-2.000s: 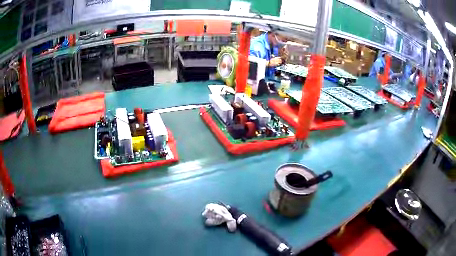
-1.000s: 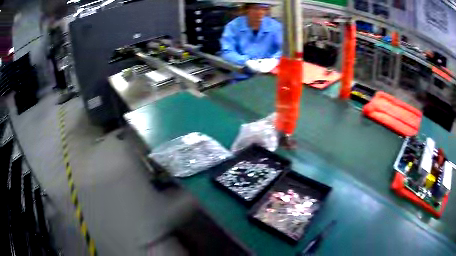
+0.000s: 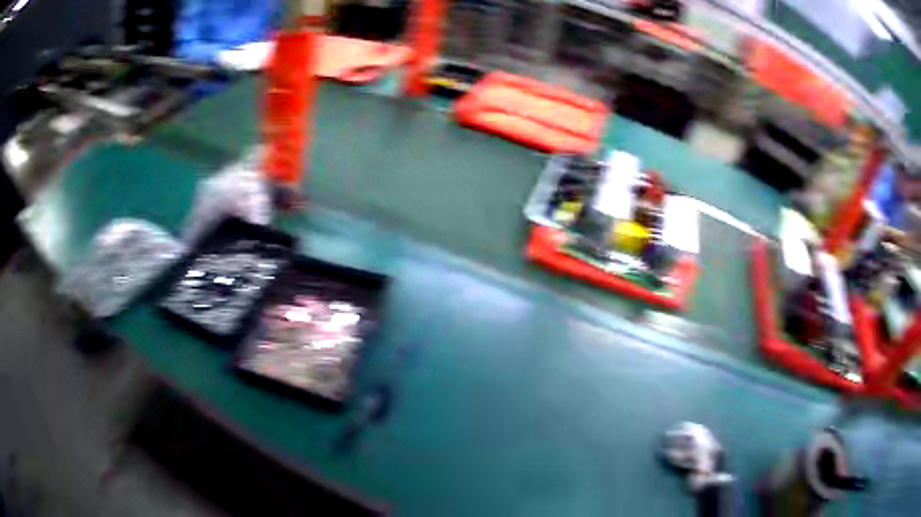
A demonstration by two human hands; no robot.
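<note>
Neither of my hands is in the picture. Two black screw trays (image 3: 308, 331) stand side by side on the green bench at the left, full of small shiny pieces. A slim dark tool (image 3: 372, 406), blurred, lies to their right. A crumpled white glove (image 3: 691, 446) lies at the lower right, against the end of a black screwdriver (image 3: 715, 493) that the lower edge cuts off. A round metal can (image 3: 804, 473) with a dark handle in it stands at the lower right.
Circuit boards (image 3: 628, 227) sit on red-orange carriers behind. An empty red-orange carrier (image 3: 532, 109) lies further back. Clear plastic bags (image 3: 125, 265) lie left of the trays. A red-wrapped upright (image 3: 290, 116) rises behind them. A person's blue clothing (image 3: 224, 28) shows at the top left. The picture is blurred.
The view swung left to the trays, then partly back right. The glove, screwdriver and can have come back into view at the lower right. The objects on the bench show no clear movement.
</note>
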